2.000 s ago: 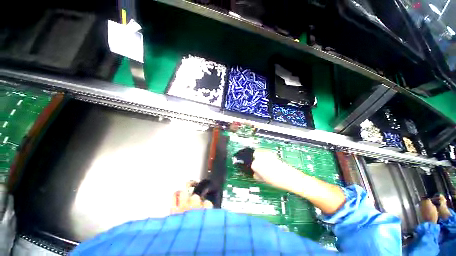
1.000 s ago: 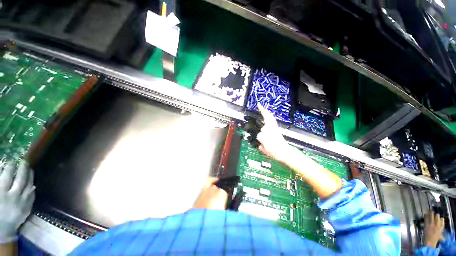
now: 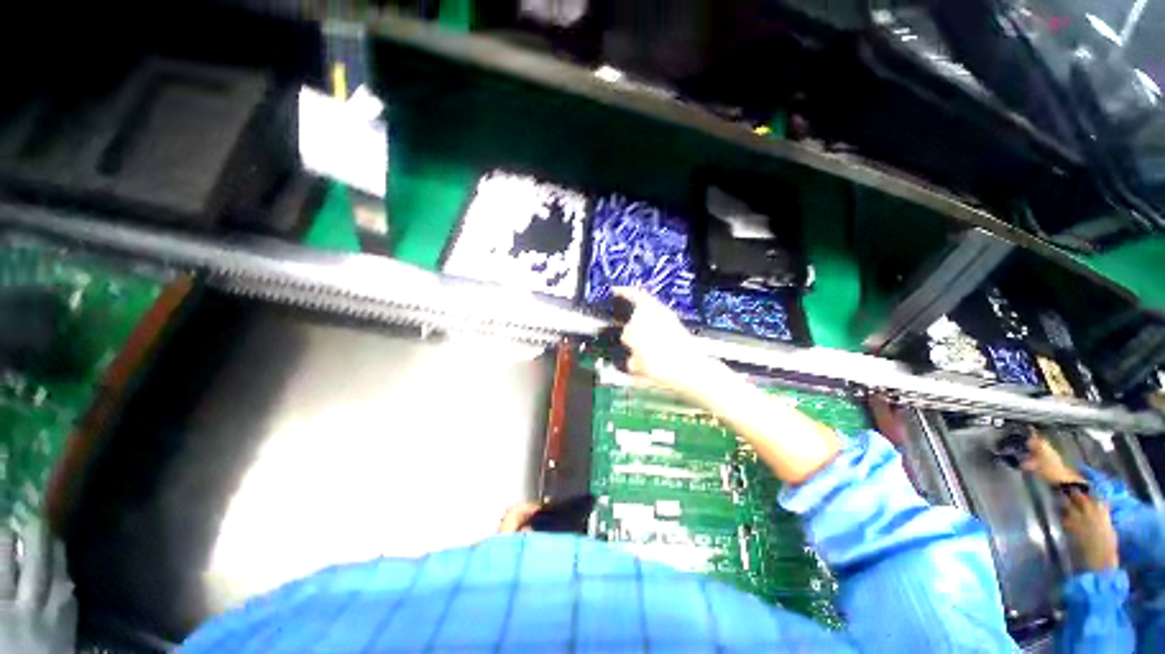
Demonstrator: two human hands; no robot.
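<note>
My right hand (image 3: 645, 339), with black coverings on its fingertips, reaches over the conveyor rail at the near edge of the bin of blue-violet capacitors (image 3: 639, 249). Blur hides whether its fingers hold anything. My left hand (image 3: 549, 515) is low at the board's left side, mostly hidden by the blue smock; only part of it and black coverings show, and its grip cannot be made out. The green circuit board (image 3: 664, 479) lies below my right forearm, beside a red-brown carrier bar (image 3: 558, 403).
White connectors (image 3: 479, 236) fill the left bin; small blue components (image 3: 747, 314) lie right of the capacitors. A shiny metal plate (image 3: 383, 422) is at left, with another board (image 3: 38, 371) beyond. A blurred white glove (image 3: 38, 588) is at the left edge; a co-worker's hands (image 3: 1073, 498) are at right.
My right hand has moved from over the board up to the capacitor bin's near edge. My left hand has become more hidden. The co-worker's hands at right have moved, and the camera view has shifted.
</note>
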